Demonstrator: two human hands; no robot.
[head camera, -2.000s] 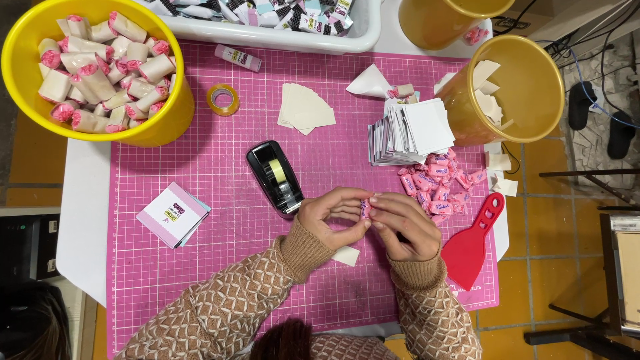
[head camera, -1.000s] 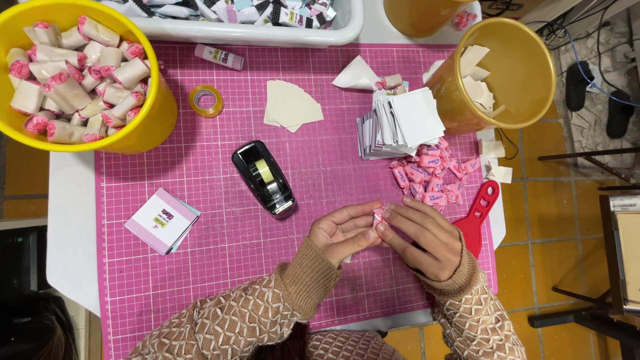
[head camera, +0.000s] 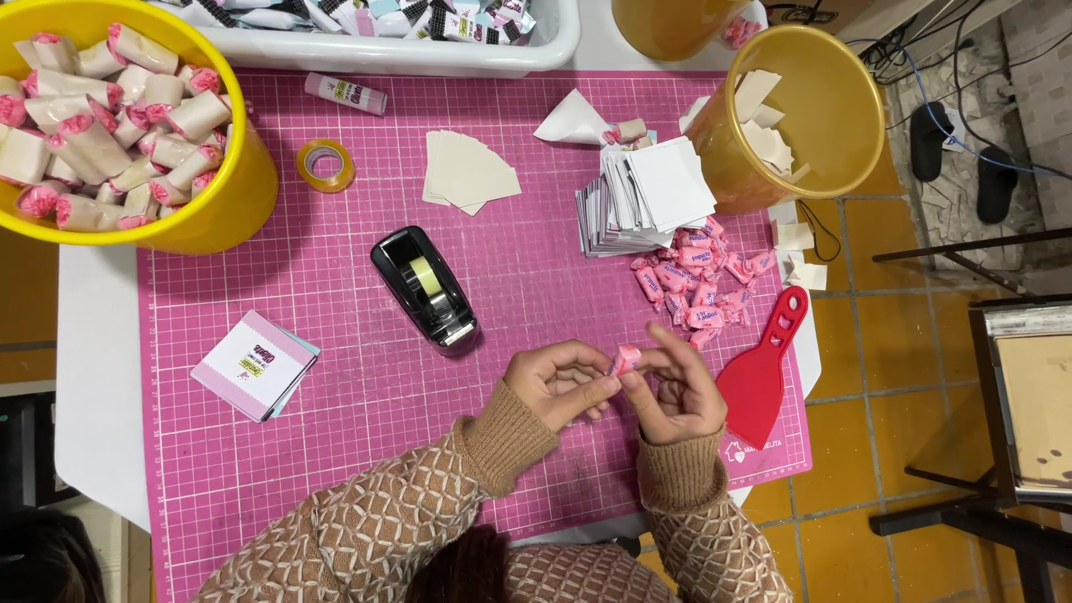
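Note:
A pink wrapped candy (head camera: 625, 361) is pinched between the fingertips of my left hand (head camera: 563, 383) and my right hand (head camera: 672, 387), above the pink cutting mat (head camera: 352, 469). Behind my right hand lies a pile of pink wrapped candies (head camera: 702, 272), with a stack of white paper cards (head camera: 662, 188) next to it. To the left of my hands stands a black tape dispenser (head camera: 425, 289). Fanned cream paper pieces (head camera: 471, 172) lie farther back. A red plastic scraper (head camera: 764, 373) rests just right of my right hand.
A yellow bucket (head camera: 264, 180) of paper-wrapped rolls stands at the back left, beside a white tray (head camera: 557, 38) of packets. A gold bucket (head camera: 867, 117) holds paper pieces. A tape roll (head camera: 326, 165), a small printed tube (head camera: 345, 93) and printed cards (head camera: 255, 364) lie on the mat.
Both hands stay together around the candy. Some right-hand fingers have lifted and spread, and more of the candy shows between the fingertips.

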